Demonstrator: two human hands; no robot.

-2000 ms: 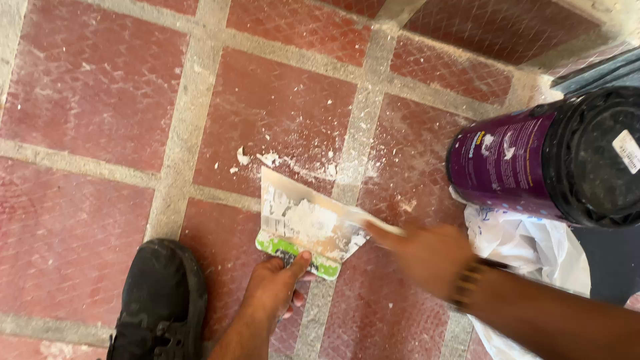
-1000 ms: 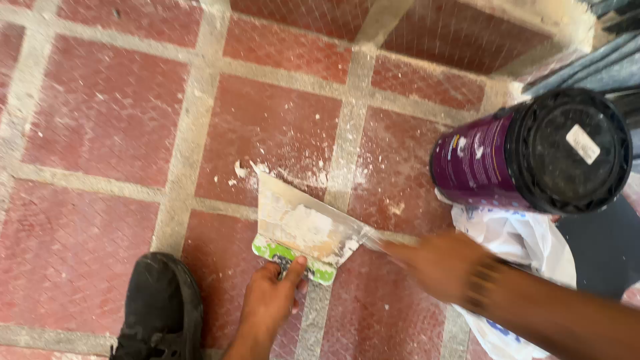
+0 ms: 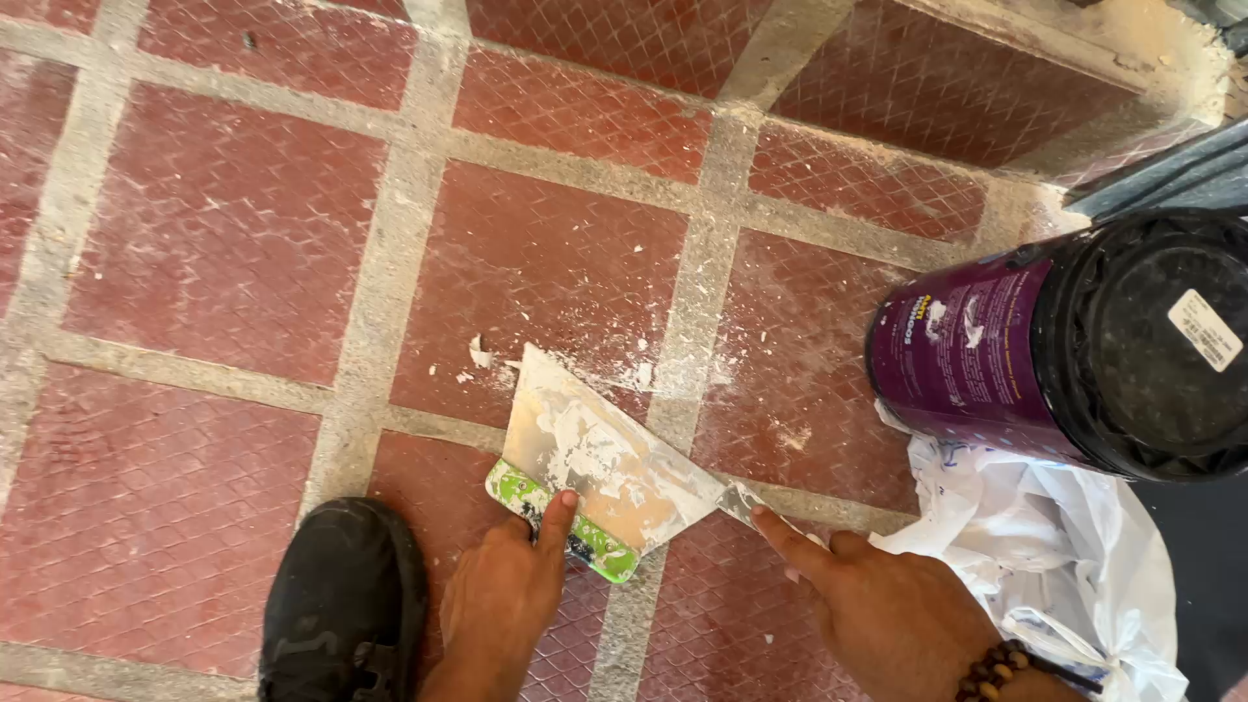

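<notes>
My left hand [image 3: 507, 585] grips the green handle of a wide steel taping knife [image 3: 595, 448], its thumb lying on top. Dried white filler is smeared over the blade. My right hand [image 3: 877, 604], with a beaded bracelet at the wrist, is shut on a narrow putty knife [image 3: 743, 502], index finger stretched along it. The narrow blade's tip meets the right corner of the wide blade. White scrapings [image 3: 643, 373] and dust lie on the red tile floor just beyond the wide blade's edge.
A purple paint bucket with a black lid [image 3: 1141, 341] stands at the right. Beneath and beside it lies a crumpled white plastic bag [image 3: 1053, 556]. A black shoe [image 3: 343, 595] is at lower left. A tiled step [image 3: 936, 78] rises at the top.
Both hands keep hold of their knives throughout. The narrow knife stays close to the right end of the wide blade.
</notes>
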